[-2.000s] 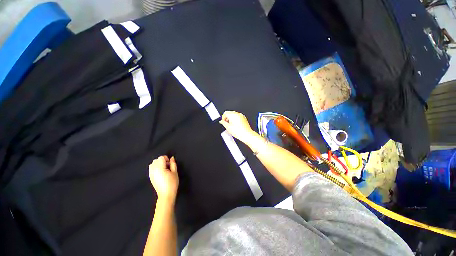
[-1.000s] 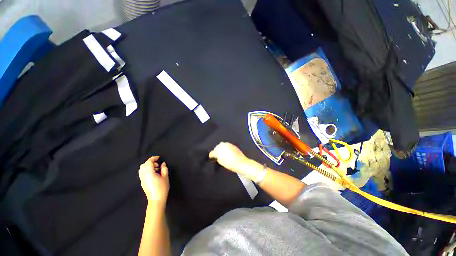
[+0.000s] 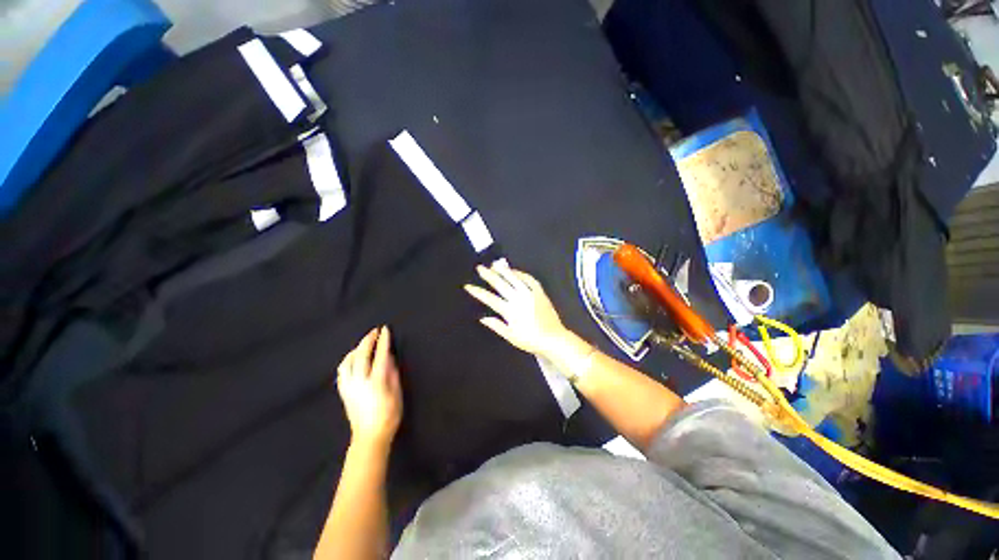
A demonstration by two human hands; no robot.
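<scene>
A large black garment panel (image 3: 252, 361) lies over the dark table, with white strips (image 3: 431, 177) along its right edge. My right hand (image 3: 520, 310) lies flat with fingers spread on that edge, over part of a strip. The lower strip (image 3: 559, 386) shows below my right wrist. My left hand (image 3: 370, 383) rests on the panel to the left, fingers bent close together; whether it pinches cloth cannot be told. The steam iron (image 3: 630, 295), with a blue body and orange handle, stands on the table right of my right hand, touched by neither hand.
A blue bolster (image 3: 82, 82) is at the far left. More white strips (image 3: 273, 80) lie on black cloth at upper left. Right of the table are a blue board (image 3: 732, 191), a white roll (image 3: 755, 294), scissors (image 3: 780, 342), a yellow hose (image 3: 865, 465), heaped black garments (image 3: 849, 153) and a blue crate (image 3: 969, 372).
My right hand has moved from lower on the panel up to the strips, and its fingers have opened from a curled shape. My left hand stays on the panel. The view has shifted.
</scene>
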